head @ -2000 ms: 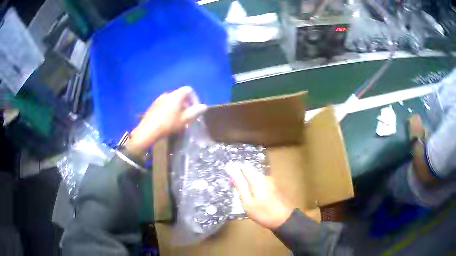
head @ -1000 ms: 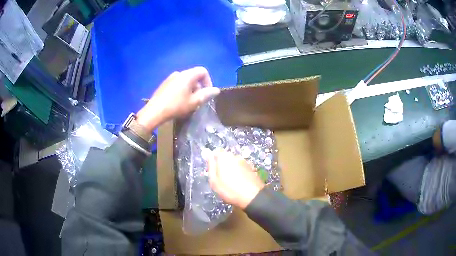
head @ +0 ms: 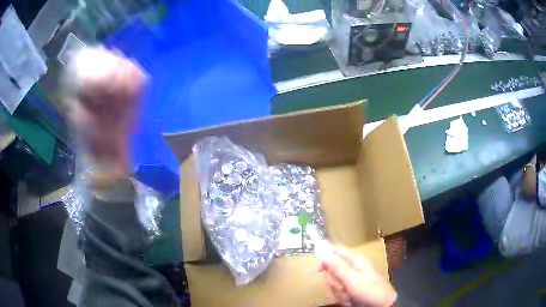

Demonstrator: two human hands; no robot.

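An open brown carton stands in front of me with its flaps spread. A clear bag of small round parts lies in its left part, overlapping another bag of parts with a white label and green stickers. My left hand is raised, blurred, in front of the left side of the blue bin; whether it holds anything is unclear. My right hand is over the carton's near flap, fingers pointing at the labelled bag; a pale blurred thing shows at its fingertips, and its grip is unclear.
A dark box with a red display stands at the back. Red and blue hoses run to the pale rail. A crumpled white wipe and a tray of discs lie on the green bench. A person's arm shows at right.
My left hand has let go of the clear bag and moved left and up. My right hand has moved off the bag toward the lower right. The bag now lies slumped in the carton.
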